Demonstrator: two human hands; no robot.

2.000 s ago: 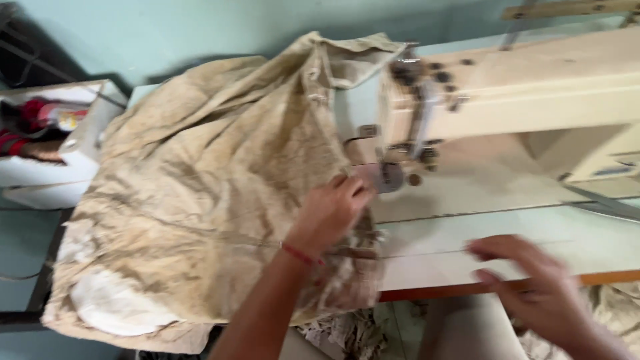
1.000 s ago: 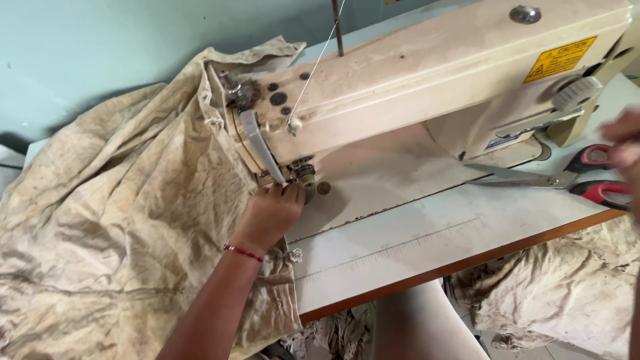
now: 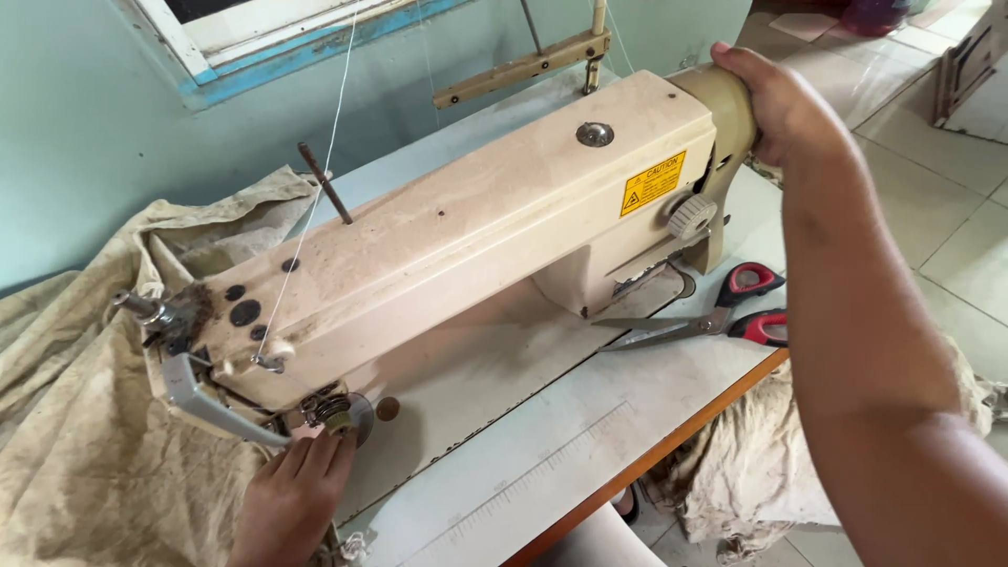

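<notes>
A cream industrial sewing machine [image 3: 472, 213] stands across the table. My right hand [image 3: 780, 102] rests on the handwheel [image 3: 717, 102] at the machine's right end, thumb on top, with most fingers hidden behind it. My left hand [image 3: 303, 488] is at the needle end, its fingertips beside the thread tension dial [image 3: 337, 417]; what they touch is hidden. A grey thread take-up guard [image 3: 216, 405] is just left of those fingers. White thread [image 3: 335, 110] runs down to the machine head. Stained beige cloth [image 3: 118, 425] lies to the left of and behind the head.
Open scissors with red and black handles [image 3: 748, 287] lie on the table, blades toward the machine base. A printed ruler scale [image 3: 543, 457] marks the white tabletop. More beige cloth [image 3: 732, 465] hangs below the wooden edge. A thread stand [image 3: 524, 69] rises behind.
My right hand has moved to the handwheel from the right side of the table. My left hand remains near the needle area. The view has swung right.
</notes>
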